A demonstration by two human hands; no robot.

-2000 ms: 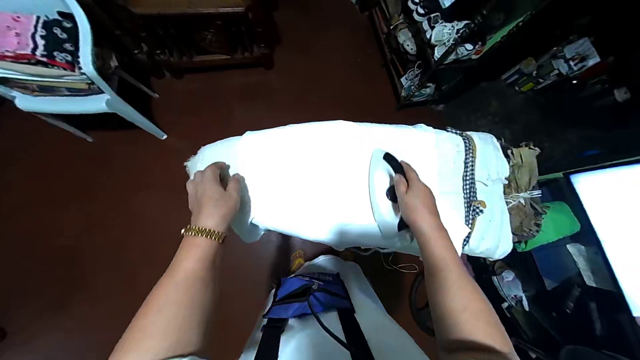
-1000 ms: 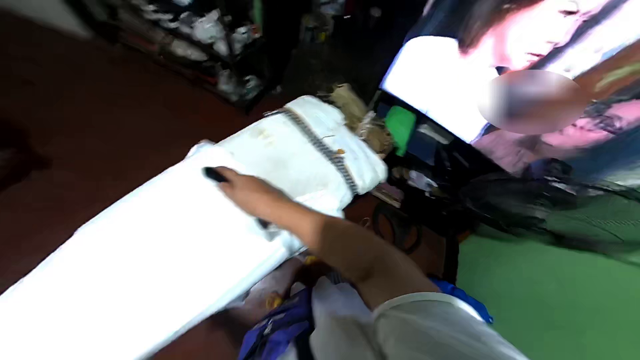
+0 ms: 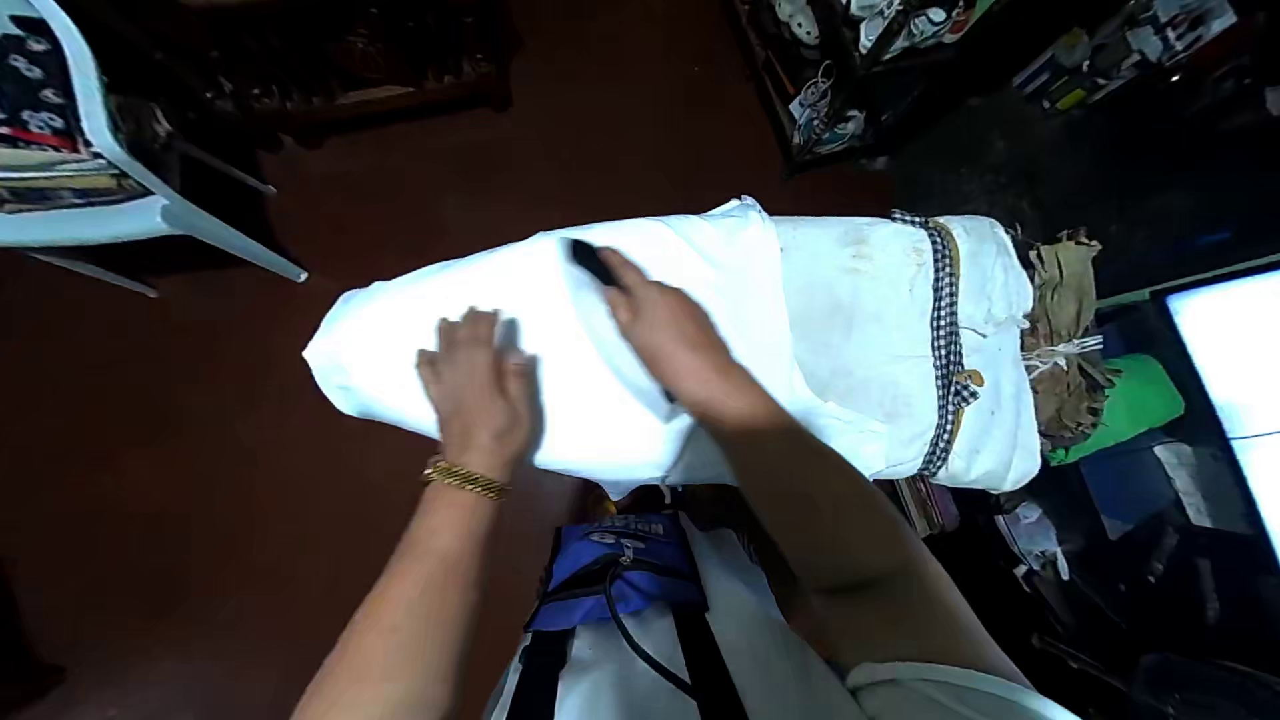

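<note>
A white cloth (image 3: 690, 260) lies over the narrow left and middle part of a padded ironing board (image 3: 860, 300). My right hand (image 3: 665, 335) is closed around the dark handle of a clothes iron (image 3: 590, 262), whose pale body blends into the overexposed cloth at the board's middle. To its left, my left hand (image 3: 478, 385) rests flat on the cloth, fingers spread, with a gold-coloured bracelet (image 3: 465, 478) at the wrist. A checkered strip (image 3: 945, 340) is tied around the board's wide right end.
A white plastic chair (image 3: 130, 170) holding folded fabric stands at upper left. Shoes fill a rack (image 3: 830, 110) at the top. Past the board's right end are a tied brown bundle (image 3: 1065, 345), a green item (image 3: 1135, 405) and a lit screen (image 3: 1235, 350). A blue pouch (image 3: 625, 565) hangs at my waist.
The view swung right to the television, then back. Compared with two seconds ago, the iron in my right hand is farther left on the board, and my left hand lies flatter, away from the board's tip.
</note>
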